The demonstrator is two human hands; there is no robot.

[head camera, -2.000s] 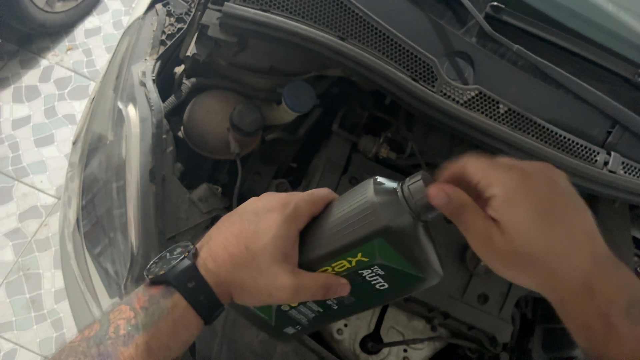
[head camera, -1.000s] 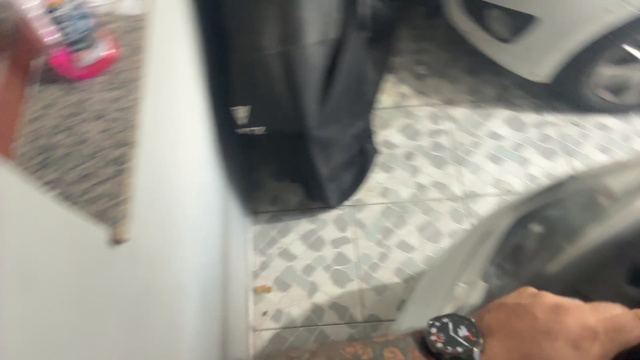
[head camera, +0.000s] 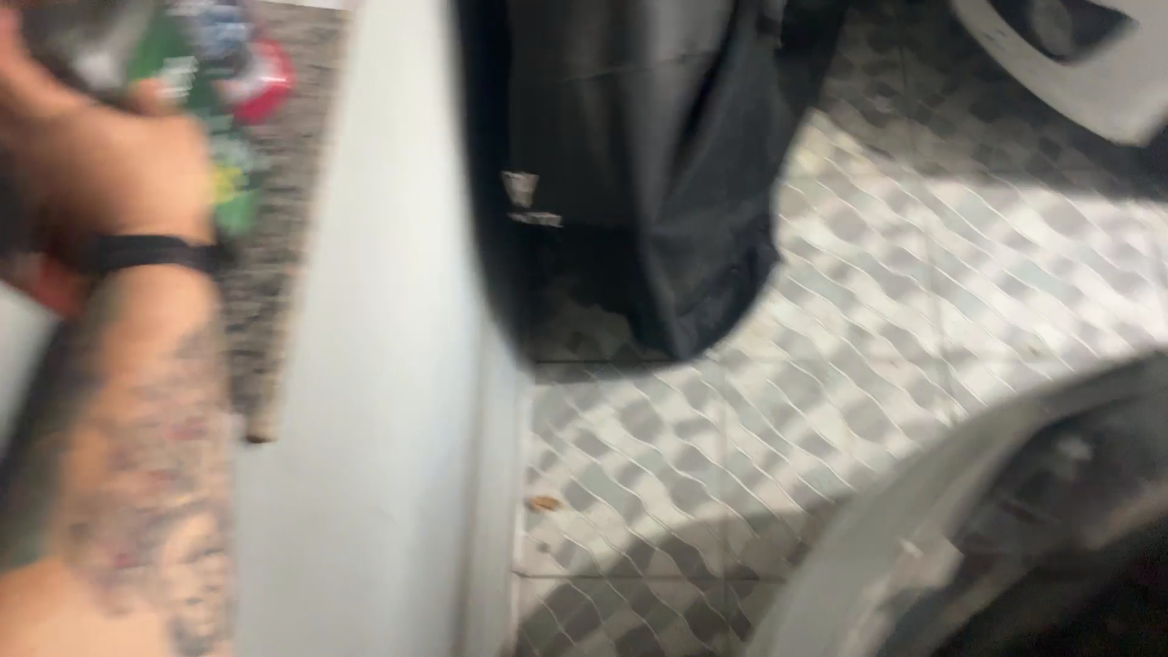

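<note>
At the upper left, my left hand [head camera: 137, 169], blurred and with a black watch strap at the wrist, is shut on the dark motor oil bottle [head camera: 173, 55] with a green label. The bottle is over a speckled stone ledge [head camera: 283, 182], and whether it touches the ledge cannot be told. Beside it are a red-rimmed item [head camera: 265, 82] and another green thing with a yellow mark [head camera: 233, 182], both too blurred to name. My right hand is out of view.
A white wall [head camera: 392, 365] runs down from the ledge. A black cover or bag [head camera: 620, 182] hangs beside it above the tiled floor [head camera: 849, 411]. The near car's front corner [head camera: 849, 566] fills the lower right; another light-coloured car [head camera: 1077, 82] stands at the upper right.
The view has swung from the engine bay to the wall and ledge. My left hand has moved from the lower right to the ledge at the left with the bottle. My right hand has left the view.
</note>
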